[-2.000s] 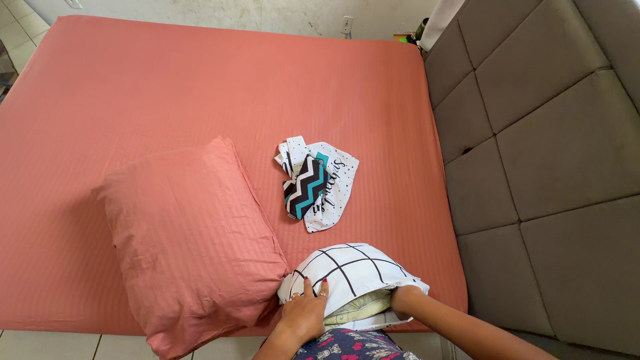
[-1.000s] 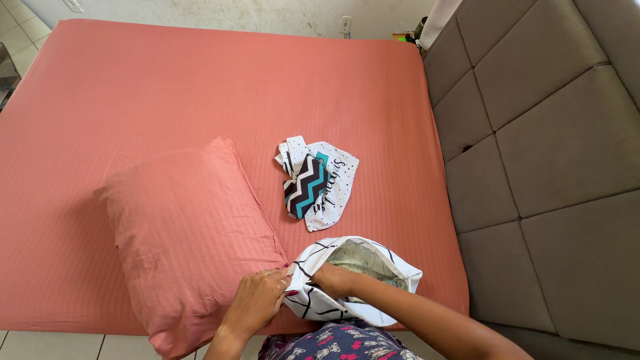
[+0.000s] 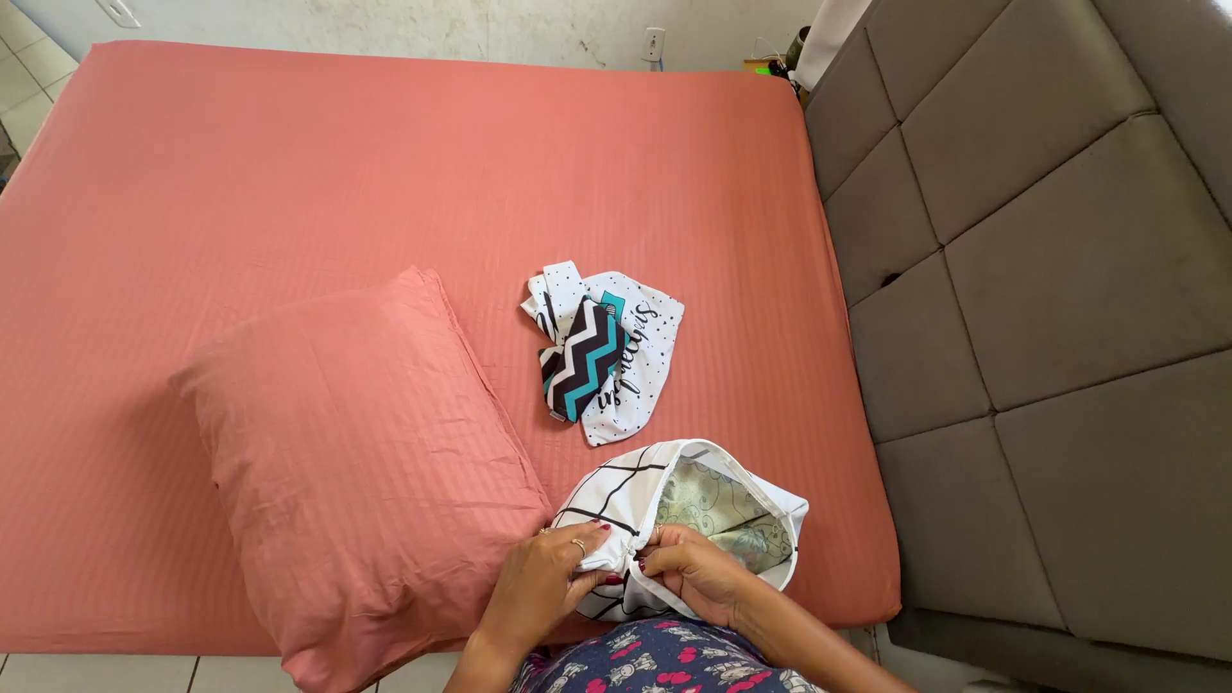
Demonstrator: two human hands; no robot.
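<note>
At the bed's near edge lies a white cushion cover with black grid lines (image 3: 616, 491), its opening spread toward the right. A green patterned cushion (image 3: 717, 510) shows inside it. My left hand (image 3: 553, 577) pinches the cover's fabric at the left side of the opening. Close beside it, my right hand (image 3: 698, 573) grips the rim of the same opening between thumb and fingers. Beyond them lie a white dotted cloth cover with black lettering (image 3: 650, 361) and, on top of it, a folded black, white and teal zigzag cloth (image 3: 584, 361).
A pink pillow (image 3: 366, 462) rests left of my hands on the pink-sheeted bed (image 3: 433, 154). The grey padded headboard (image 3: 1088, 241) rises at the right. A wall with a socket (image 3: 654, 43) stands beyond the bed, and tiled floor (image 3: 96, 674) shows at the near edge.
My right hand has come out from deep inside the cover to its rim, beside my left hand. The opening is turned up more than two seconds ago, showing more of the green cushion.
</note>
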